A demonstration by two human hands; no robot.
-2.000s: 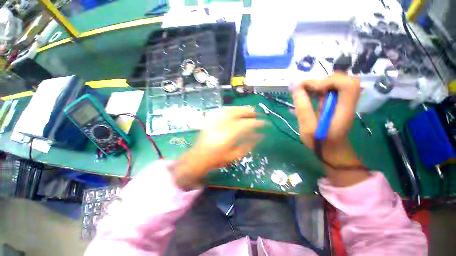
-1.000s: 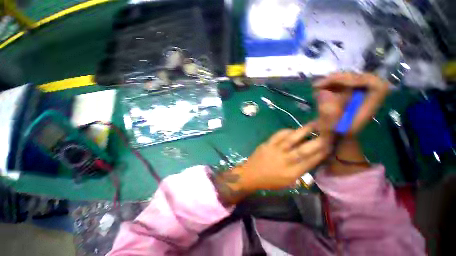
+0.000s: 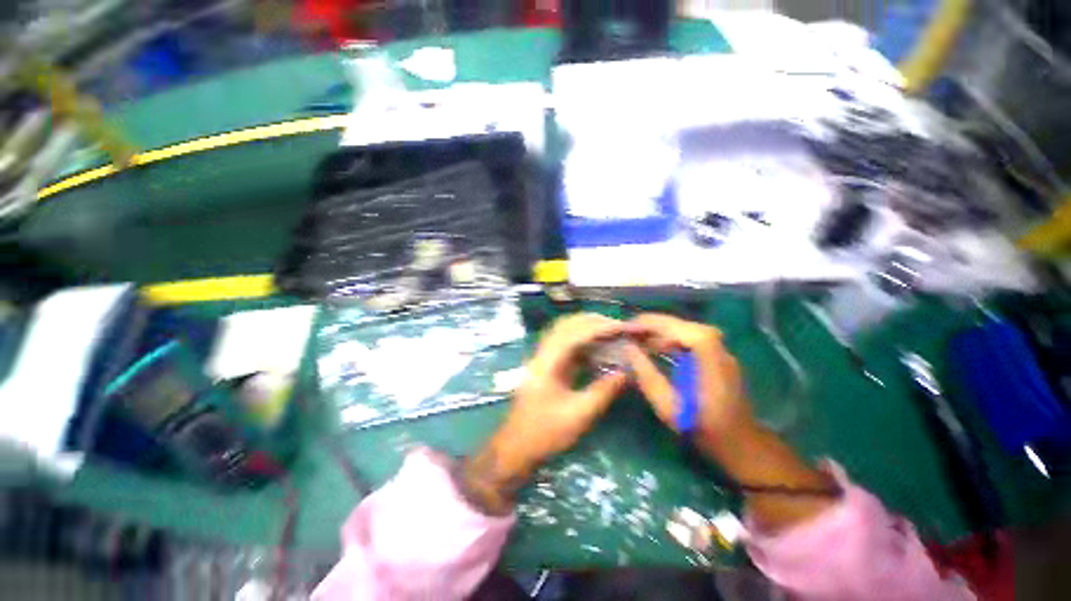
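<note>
The frame is blurred. My left hand (image 3: 554, 393) and my right hand (image 3: 701, 382) meet fingertip to fingertip over the green mat. Between the fingertips is a small round part (image 3: 612, 355), mostly hidden by the fingers; it looks like a watch case or disc. A blue handle, likely the soldering iron (image 3: 686, 390), is held in my right hand against the palm. Its tip cannot be made out. White scraps (image 3: 593, 499) lie on the mat just below my hands.
A clear blister tray (image 3: 417, 358) with small parts lies left of my hands, partly over a black tray (image 3: 335, 217). A multimeter (image 3: 176, 405) is at far left. A black tool (image 3: 949, 429) and a blue box (image 3: 1004, 382) are at right. A white surface (image 3: 752, 258) is behind.
The view has shifted, so the trays sit lower in it. My hands have moved to the middle of the mat, fingertips together around the small round part; the blue handle now stands nearly upright.
</note>
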